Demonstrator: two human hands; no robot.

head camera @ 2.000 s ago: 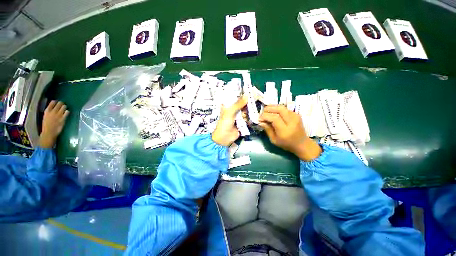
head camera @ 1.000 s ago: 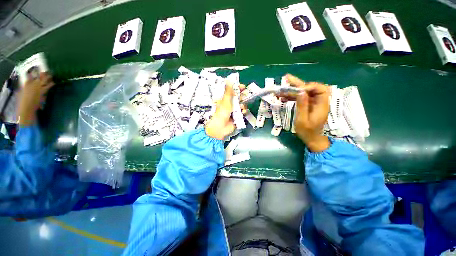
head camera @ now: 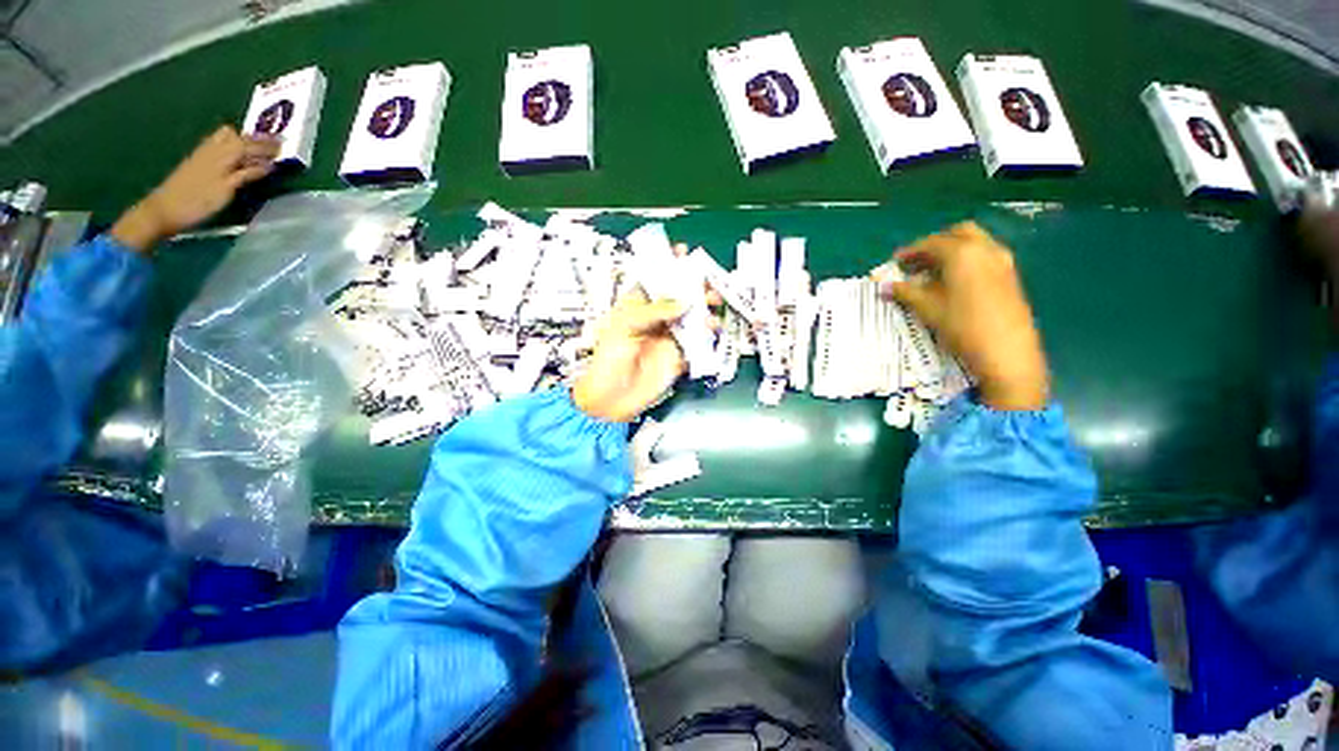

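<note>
My left hand (head camera: 634, 360) is curled around a folded leaflet (head camera: 693, 326), at the right side of the loose leaflet pile (head camera: 551, 286). My right hand (head camera: 981, 305) is above the right part of the leaflet stack (head camera: 852, 338), with thumb and fingertips together at its top edge. Whether it grips a strip there cannot be told. A small group of leaflets (head camera: 764, 276) stands side by side between pile and stack. A few strips lie near the bench's front edge, by my left wrist.
A crumpled clear poly bag (head camera: 242, 396) lies left of the pile. White smart band boxes (head camera: 546, 110) stand in a row on the far green strip. A person's hand (head camera: 198, 184) touches the leftmost box; another person's hand reaches in at the right edge.
My right hand has moved right from between pile and stack to the stack's top edge. My left hand stays beside the pile. The row of boxes has shifted left and a neighbour's hand has reached it.
</note>
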